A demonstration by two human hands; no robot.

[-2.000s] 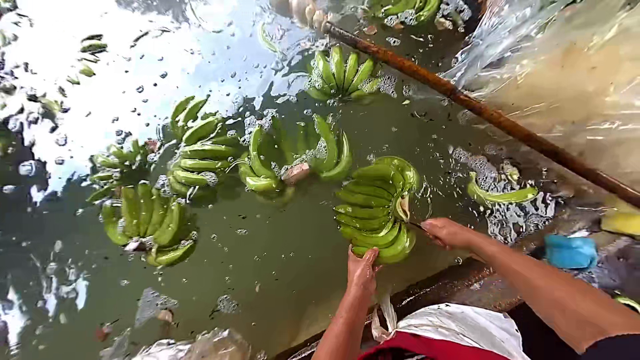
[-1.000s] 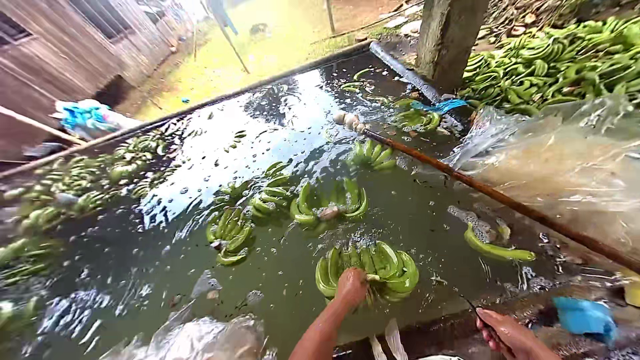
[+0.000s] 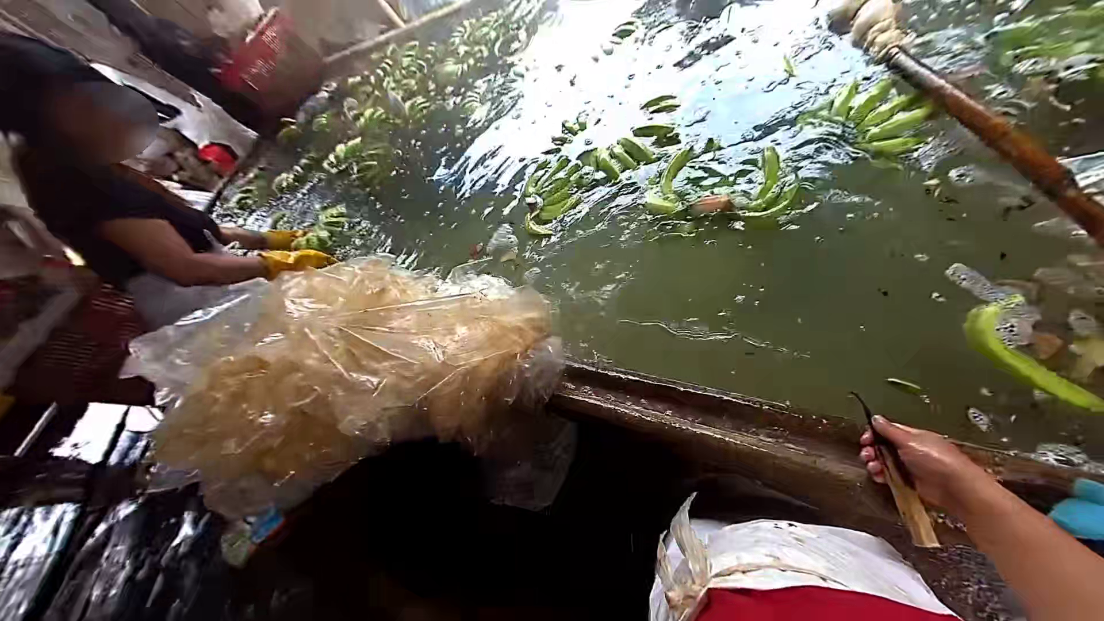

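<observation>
My right hand (image 3: pixel 918 457) is closed around the wooden handle of a small curved-blade knife (image 3: pixel 901 483), its dark blade pointing up over the tank's edge. My left hand is out of view. Beyond the edge, green banana hands (image 3: pixel 880 119) float in the murky water, some in a loose group (image 3: pixel 556 194) near the middle. One cluster (image 3: pixel 763 194) has a brownish cut crown beside it. A single green banana (image 3: pixel 1026 358) floats at the right, above my right hand.
Crumpled clear plastic sheeting (image 3: pixel 362 371) covers the tank's rim (image 3: pixel 707 414) at left. A co-worker in yellow gloves (image 3: pixel 297 252) stands beyond it, near a red crate (image 3: pixel 267 56). A rusty pole (image 3: pixel 992 129) crosses the upper right. Blue material (image 3: pixel 1078 513) lies at the right edge.
The view has swung left. My left hand, on a banana cluster in both earlier frames, is now out of view. My right hand still holds the knife, now away from the bananas.
</observation>
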